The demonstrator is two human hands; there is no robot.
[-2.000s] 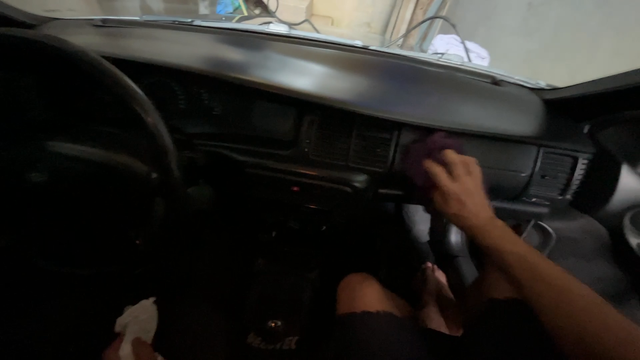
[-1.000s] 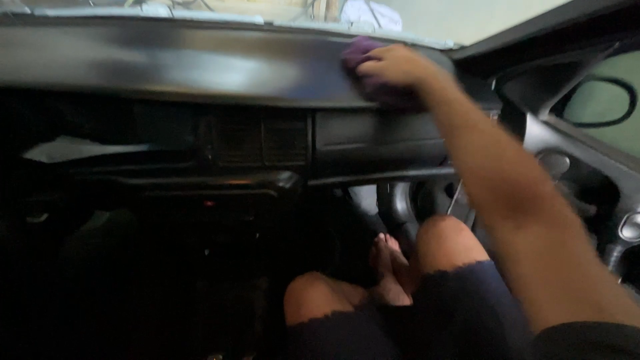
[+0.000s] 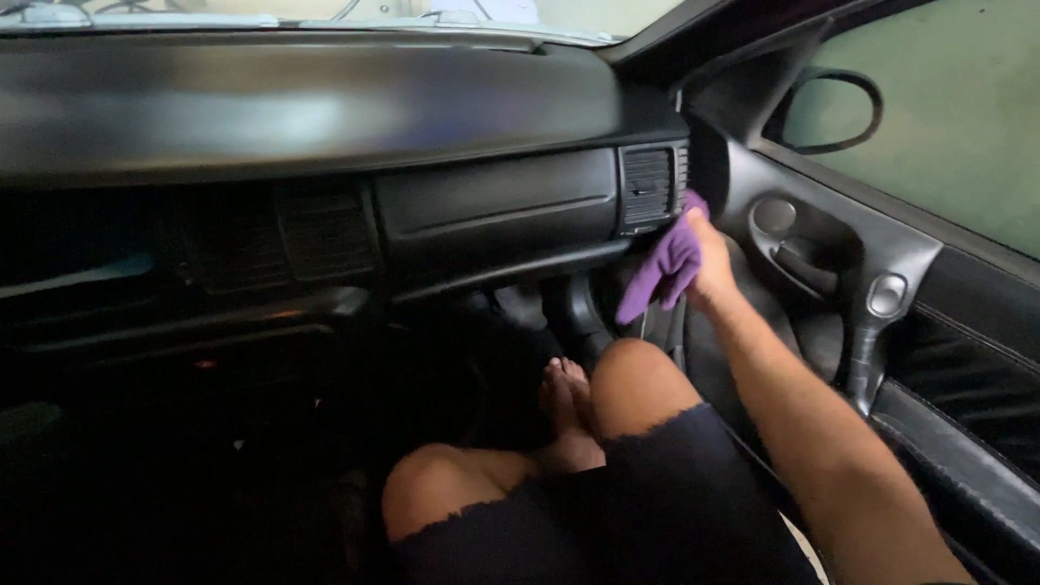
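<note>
My right hand [image 3: 708, 258] is closed on a purple cloth [image 3: 662, 272], part of which hangs down to the left of the fingers. Hand and cloth are at the right end of the car dashboard [image 3: 504, 195], just below and beside the outer air vent [image 3: 648, 185], near the door. The top of the cloth overlaps the vent's right edge; whether it presses there I cannot tell. My left hand is out of view.
At the right is the car door panel [image 3: 910, 244] with its inner handle [image 3: 804, 264] and the side mirror [image 3: 833, 112] beyond the glass. Central vents [image 3: 325, 236] lie left on the dashboard. My bare knees [image 3: 646, 386] and feet are below it.
My right hand has moved with the purple cloth from the dashboard top down to the outer vent by the door. My left hand, holding a white cloth or tissue two seconds ago, has left view. The view has swung right.
</note>
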